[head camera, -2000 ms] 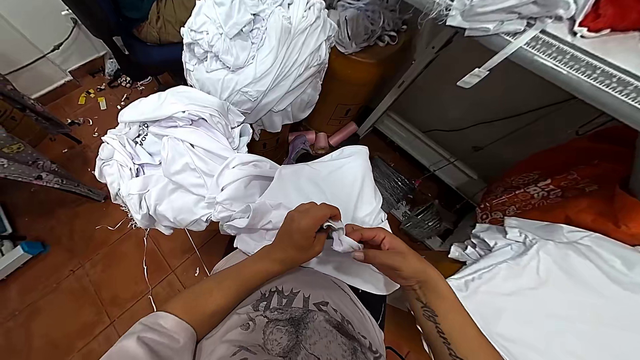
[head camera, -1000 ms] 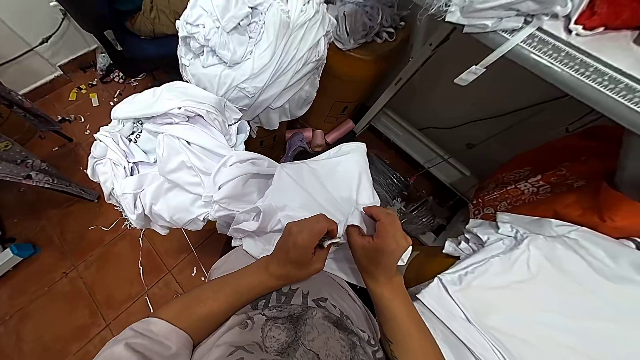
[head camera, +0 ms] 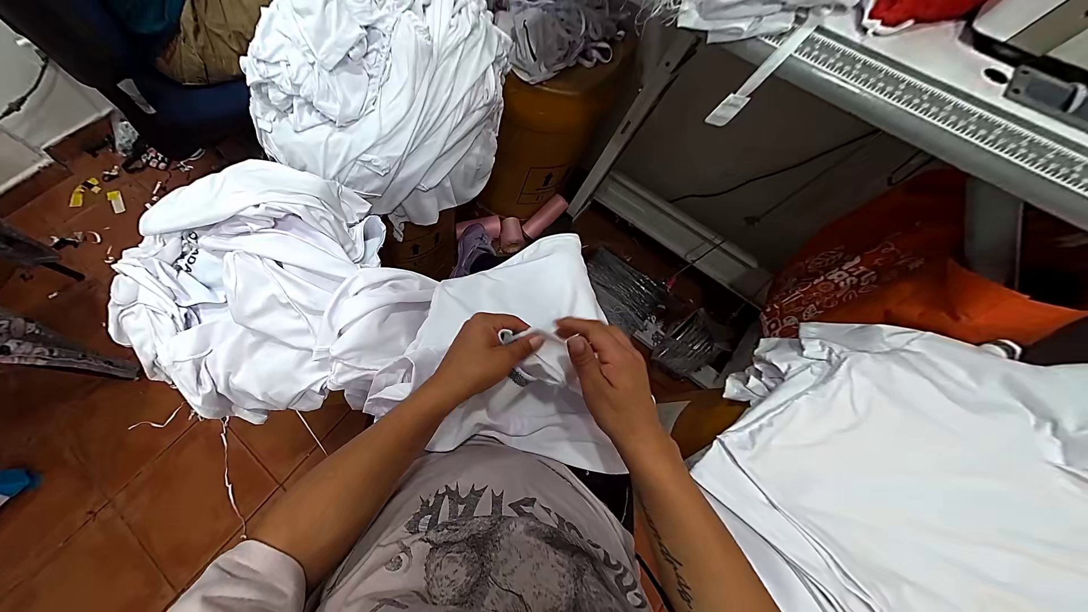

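A white fabric garment [head camera: 518, 289] lies spread over my lap. My left hand [head camera: 480, 353] pinches a small fold of it between thumb and fingers, and a dark patch shows just below the fold. Close on the right, my right hand [head camera: 605, 365] has its thumb and forefinger at the same raised edge; whether they grip it is blurred. Against the garment's left side rests a heap of white garments [head camera: 280, 289], with loose threads hanging from its lower edge.
Behind stands a large white cloth pile [head camera: 382, 102] beside an orange-brown drum [head camera: 552, 119]. Pink thread cones [head camera: 544, 217] lie beyond my lap. At right are stacked white garments [head camera: 918, 442], an orange bag [head camera: 918, 263] and a metal-edged table [head camera: 935, 102] overhead.
My right hand has turned from knuckles-up at the cloth, its thumb and forefinger now showing at the raised edge. The fold between my hands stands higher than one second ago.
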